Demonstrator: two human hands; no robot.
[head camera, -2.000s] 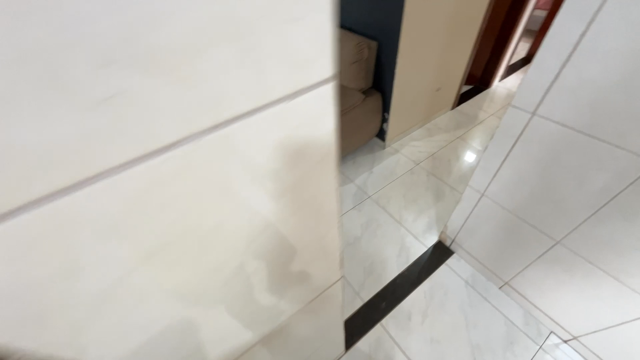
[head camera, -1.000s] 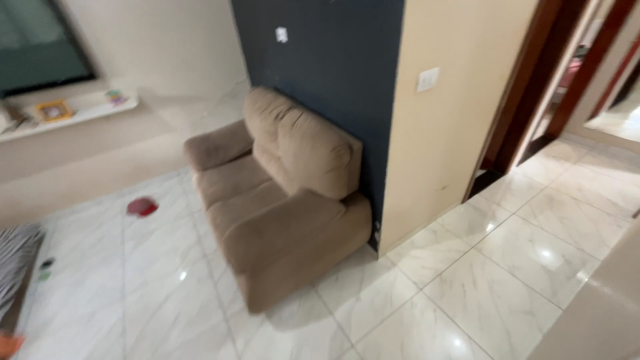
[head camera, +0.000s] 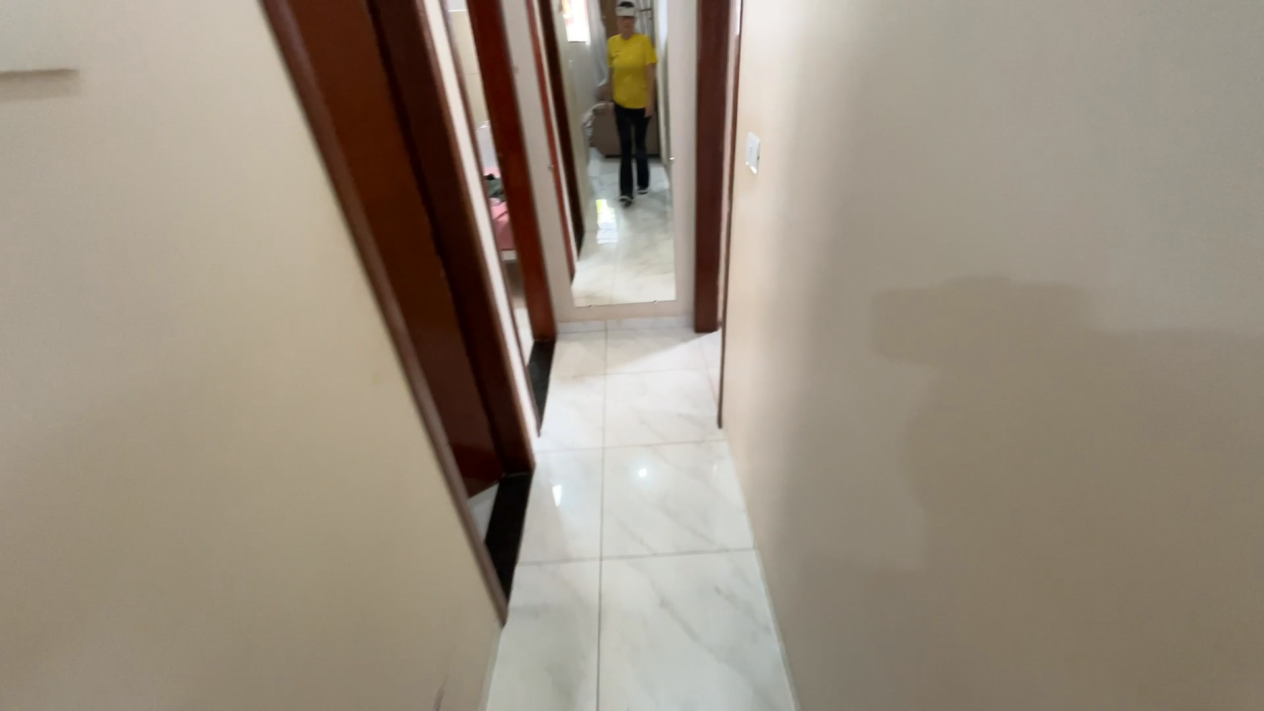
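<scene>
Neither my left hand nor my right hand shows directly in the head view, so what they hold is hidden. A tall wall mirror (head camera: 632, 252) stands at the far end of a narrow hallway. In it is the small reflection of a person (head camera: 632, 74) in a yellow shirt, dark trousers and a light head covering. The hands in that reflection are too small to read.
Glossy marble-look floor tiles (head camera: 662, 504) run between two beige walls. On the left are reddish-brown wooden door frames (head camera: 434, 227) with dark stone thresholds (head camera: 509, 523). A white light switch (head camera: 753, 153) is on the right wall, which bears a shadow.
The view has moved from the tiled wall, past the brown sofa and dark blue wall, into the hallway. The sofa seen a second ago is out of direct view.
</scene>
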